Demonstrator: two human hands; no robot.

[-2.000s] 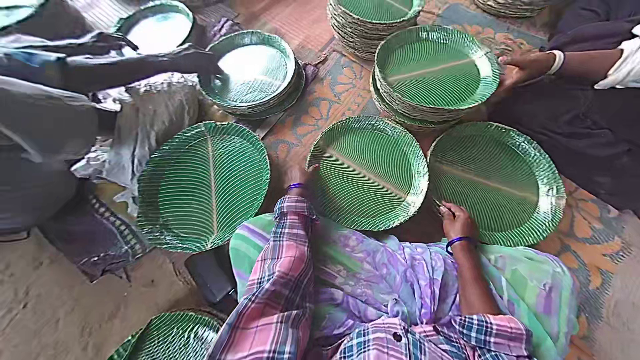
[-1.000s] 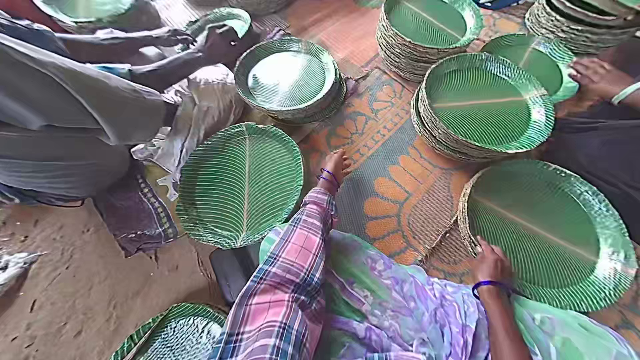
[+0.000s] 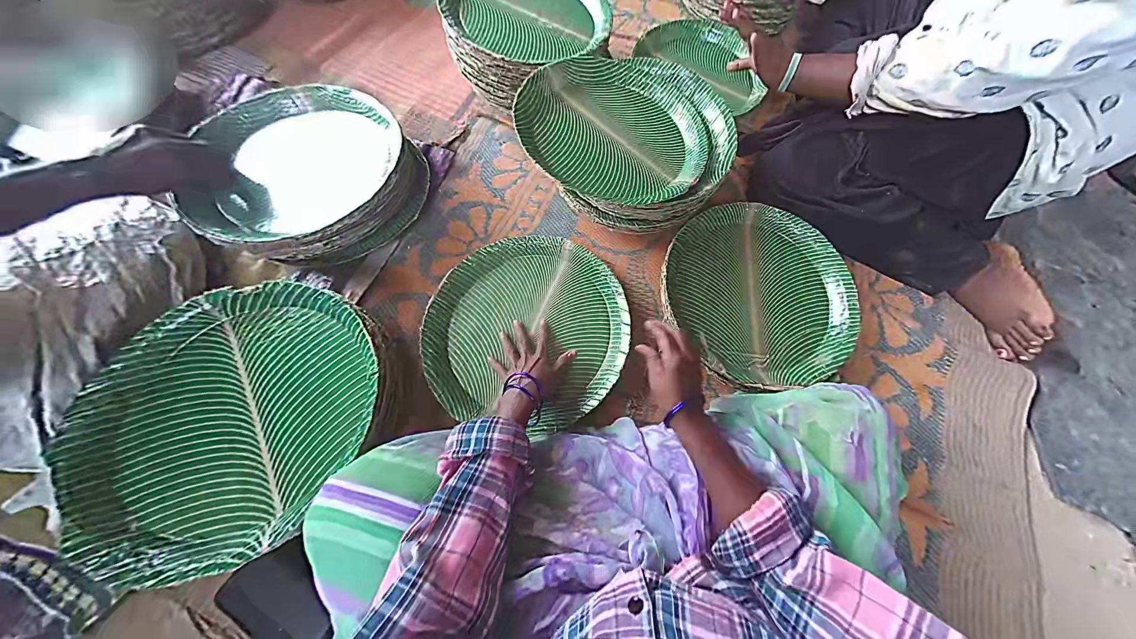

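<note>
Straight in front of my lap lies a round green leaf-patterned plate (image 3: 479, 311) on the mat. My left hand (image 3: 530, 368) rests on its near part, fingers spread. In the gap between that plate and the green plate on a stack (image 3: 763, 293) to the right is my right hand (image 3: 672, 368), fingers slightly bent and apart, with nothing seen in it. Whether its fingertips touch either plate I cannot tell. At the left lies a larger-looking stack of green plates (image 3: 177, 444), its top plate reaching past the stack's edge.
Beyond are more plate stacks (image 3: 612, 133) (image 3: 524, 35) and a shiny-topped stack (image 3: 311, 169), where a co-worker's arm (image 3: 98, 182) reaches in. Another person's hand (image 3: 768, 62) is at a green plate (image 3: 701, 58). A dark object (image 3: 275, 590) lies beside my left knee. The patterned mat (image 3: 896, 319) lies underneath.
A plate now lies before my lap, where one second ago the mat showed. My left hand has come down onto it. My right hand has let go of the right plate's rim.
</note>
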